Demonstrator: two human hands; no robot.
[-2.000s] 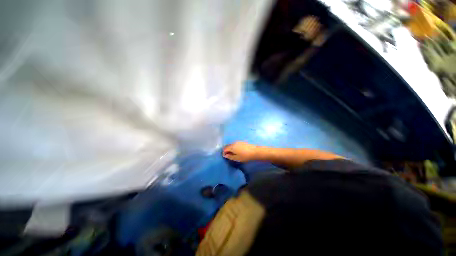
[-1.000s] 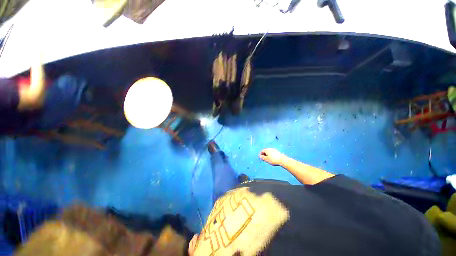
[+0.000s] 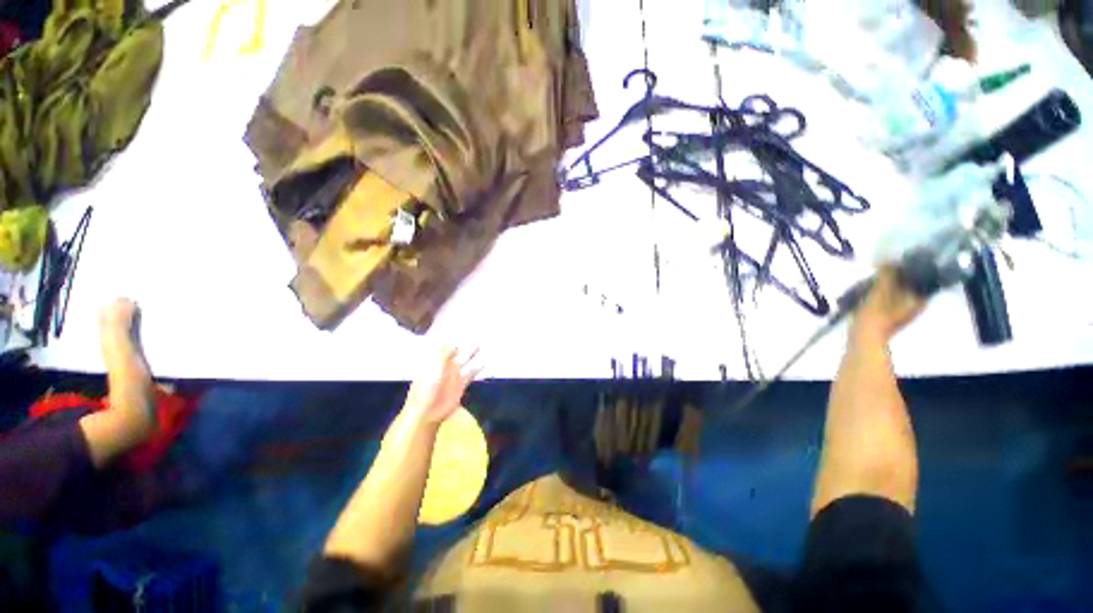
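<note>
Brown garments (image 3: 515, 84) lie stacked on the white table, left of centre. A gold-yellow lining (image 3: 348, 234) and a small white label (image 3: 404, 228) show at their near end. My left hand (image 3: 444, 383) is at the table's front edge, just below the garments, empty with fingers spread. My right hand (image 3: 889, 305) is at the right of the table, closed around the dark grip of a silver-grey and black spray gun (image 3: 941, 252). The gun is blurred, and its trigger is hidden. A thin dark hose (image 3: 797, 357) runs from it down past the table edge.
Black hangers (image 3: 755, 180) lie tangled right of the garments. A thick black tube (image 3: 1040, 125) and clear plastic (image 3: 887, 108) lie at the far right. Another person's hand (image 3: 124, 341) rests at the left table edge, near olive cloth (image 3: 84, 108). A round pale yellow disc (image 3: 456, 469) is below the table edge.
The view has swung from floor and white sheeting to the table. Both my hands are now at the table; my right hand, empty-looking over the floor before, has taken hold of the gun.
</note>
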